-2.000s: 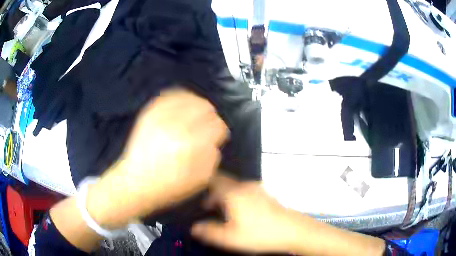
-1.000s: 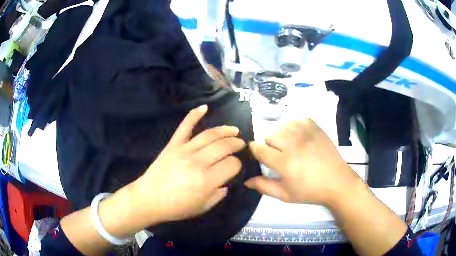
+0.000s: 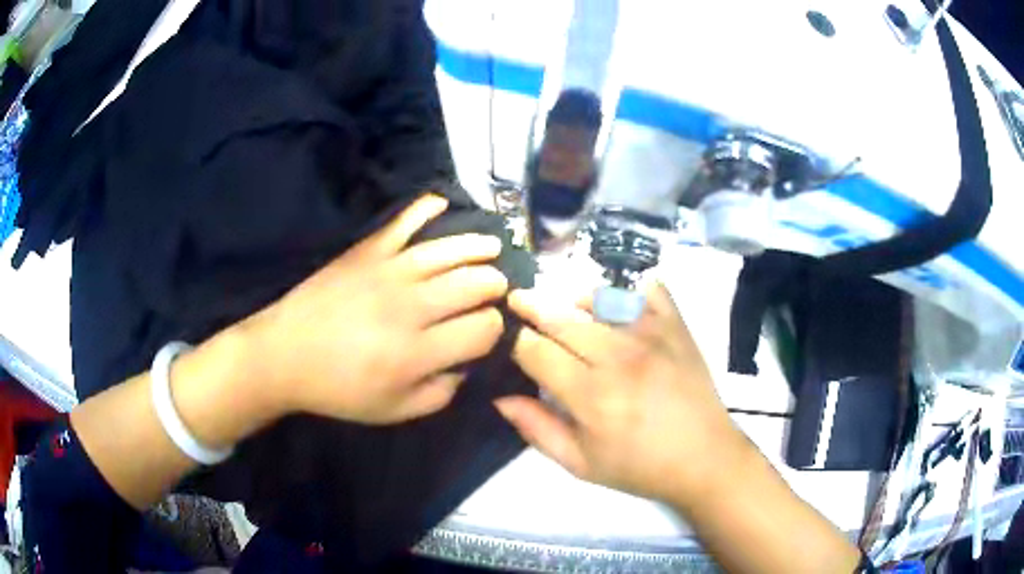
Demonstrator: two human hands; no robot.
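Observation:
A large black garment panel (image 3: 213,224) lies left of the needle, its right edge under the needle area. My left hand (image 3: 393,320) lies flat on it, fingers apart, fingertips close to the presser foot (image 3: 519,230). My right hand (image 3: 612,392) is at the panel's right edge, fingertips on the edge just in front of the foot; whether it pinches the cloth cannot be told. The round edge guide (image 3: 624,252) with a pale knob stands over my right fingers. The white machine head (image 3: 663,146) with a blue stripe is behind.
A long black strip (image 3: 968,168) drapes over the machine head. Small black pieces (image 3: 755,308) and a dark flat object (image 3: 837,415) lie right of the needle. Metal tools (image 3: 954,443) are at the right end. A ruler strip (image 3: 539,552) runs along the front edge.
Both hands were bunched at the front cloth, then spread beside the foot; they are now nearer the needle. The panel's edge has moved up with them. The camera view has shifted.

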